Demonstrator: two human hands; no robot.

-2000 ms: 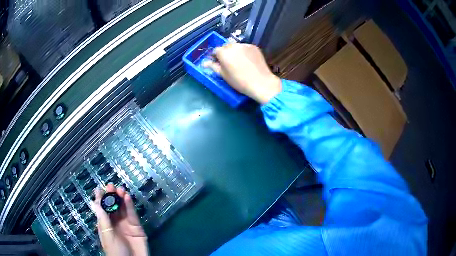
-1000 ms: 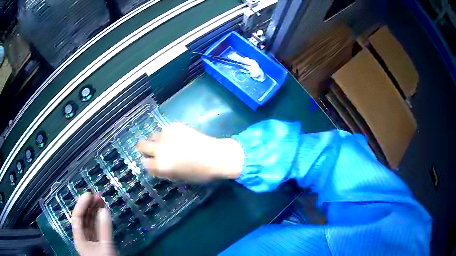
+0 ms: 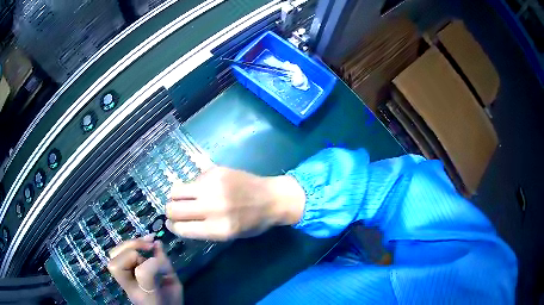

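Observation:
A round black unit with a pale centre and green glint (image 3: 158, 226) shows between my two hands, over the clear blister tray (image 3: 89, 221). My right hand (image 3: 218, 204) is bare, palm down, with its curled fingertips at the unit's right edge; it seems to grip it. My left hand (image 3: 146, 271) is just below the unit, fingers bent and blurred; its fingertips are close to the unit, and whether it holds anything is unclear. Dark spots show in many of the tray's lower-left pockets, while its upper pockets look clear.
The conveyor belt (image 3: 143, 71) curves along the left with several round units. A blue bin (image 3: 285, 112) stands at the bench's far end, with a white crumpled item (image 3: 292, 74) and a thin dark stick (image 3: 253, 64). Brown cardboard (image 3: 447, 107) is at the right.
My right hand left the blue bin and came over the tray. The stick now lies across the bin. My left hand moved right, toward my right hand, and the unit shows between them.

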